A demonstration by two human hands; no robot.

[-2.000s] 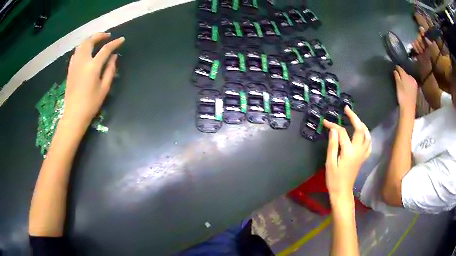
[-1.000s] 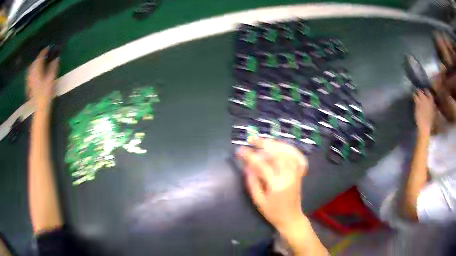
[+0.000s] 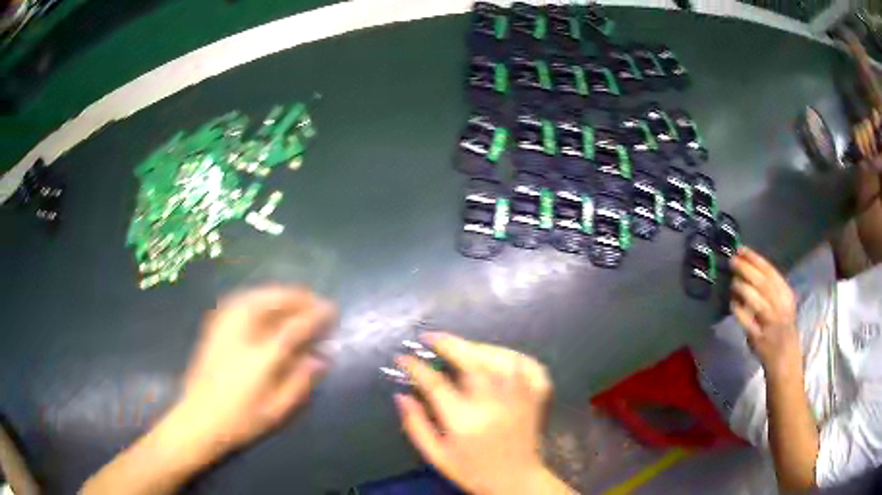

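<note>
My right hand (image 3: 484, 411) is low in the middle, its fingertips on a black housing (image 3: 414, 363) with silvery bars, low over or on the dark green table. The fingers partly hide it, with a trace of green beside it. My left hand (image 3: 253, 363) is to its left, blurred, fingers bent towards the right hand; whether it holds anything cannot be told. A loose heap of green circuit boards (image 3: 193, 189) lies beyond my left hand. Black housings with green boards (image 3: 532, 208) lie in close rows beyond my right hand.
Black pieces (image 3: 41, 193) lie at the far left. A white strip (image 3: 193, 60) edges the table (image 3: 387, 126). At right, another person's hand (image 3: 764, 300) touches the nearest housings. A dark oval part (image 3: 815, 135) lies farther right, near other hands. A red object (image 3: 667, 401) is below the table edge.
My left hand has come back from the white strip, where it held something dark, to the near middle. My right hand has moved left and nearer, away from the rows. The neighbour's hand has moved nearer, to the housings.
</note>
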